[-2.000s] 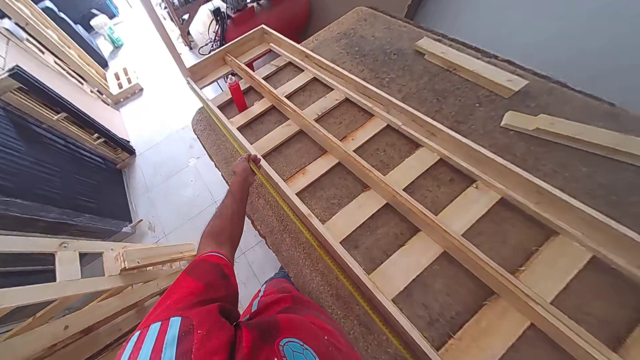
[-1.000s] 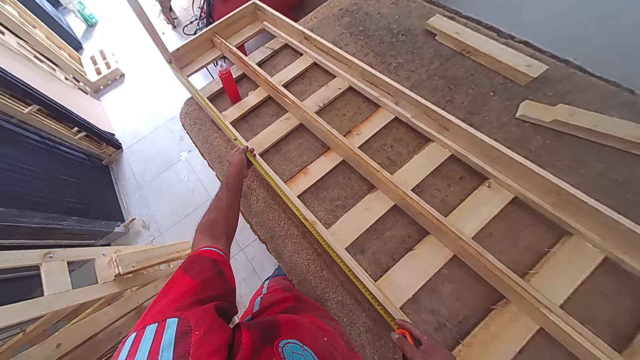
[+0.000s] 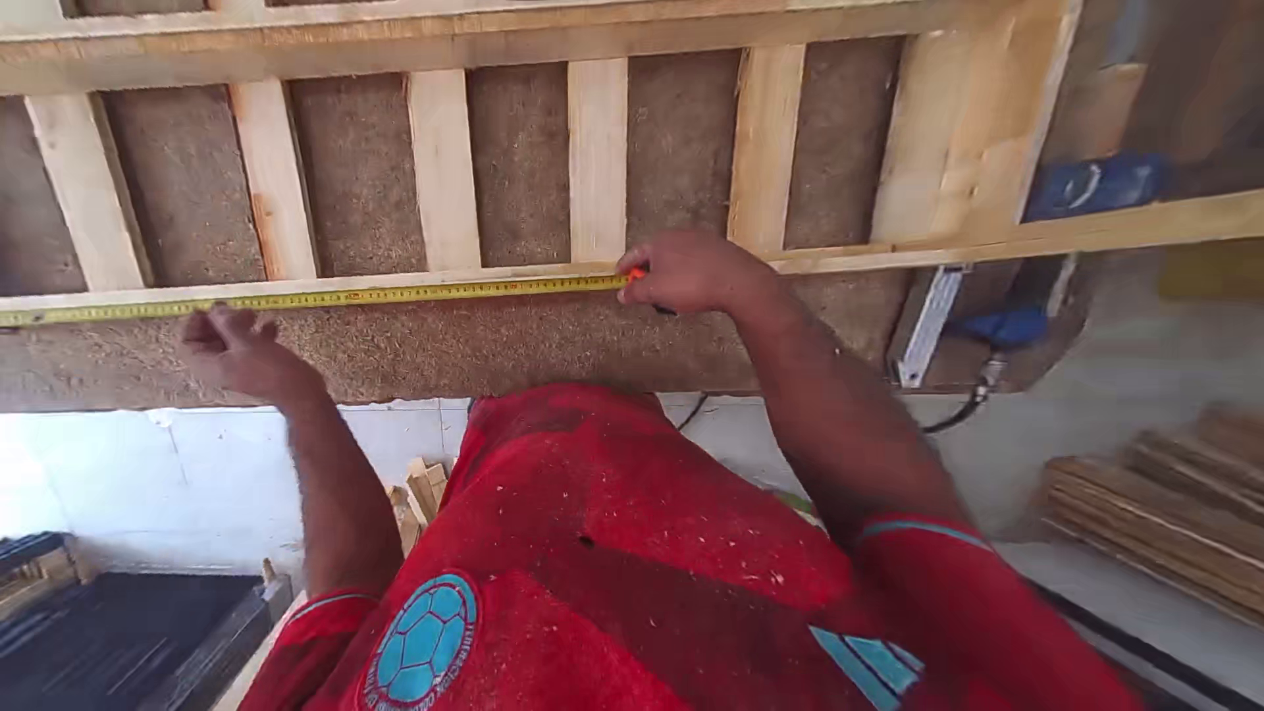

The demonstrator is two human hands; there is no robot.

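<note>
A yellow tape measure [image 3: 444, 292] is drawn out along the near rail of a slatted wooden frame [image 3: 597, 158], which lies on a brown particle board bench top [image 3: 494, 346]. My right hand [image 3: 696, 275] grips the tape's case, of which a bit of orange and black shows between the fingers. To the left, my left hand [image 3: 237, 346] is just below the tape's lower edge, fingers bent and slightly blurred. Whether its fingertips touch the blade I cannot tell. The tape's left end lies outside the view.
Right of my right hand, a metal-and-blue tool [image 3: 928, 326] with a hose fitting rests at the bench edge. Another blue tool [image 3: 1096, 186] lies beyond the rail. Stacked wooden boards [image 3: 1155, 513] are at the lower right, wood offcuts [image 3: 425, 489] below the bench.
The view has swung strongly toward the frame's right part. My left hand, earlier at the tape on the rail, is now off to the tape's near side. My right hand still has the tape case.
</note>
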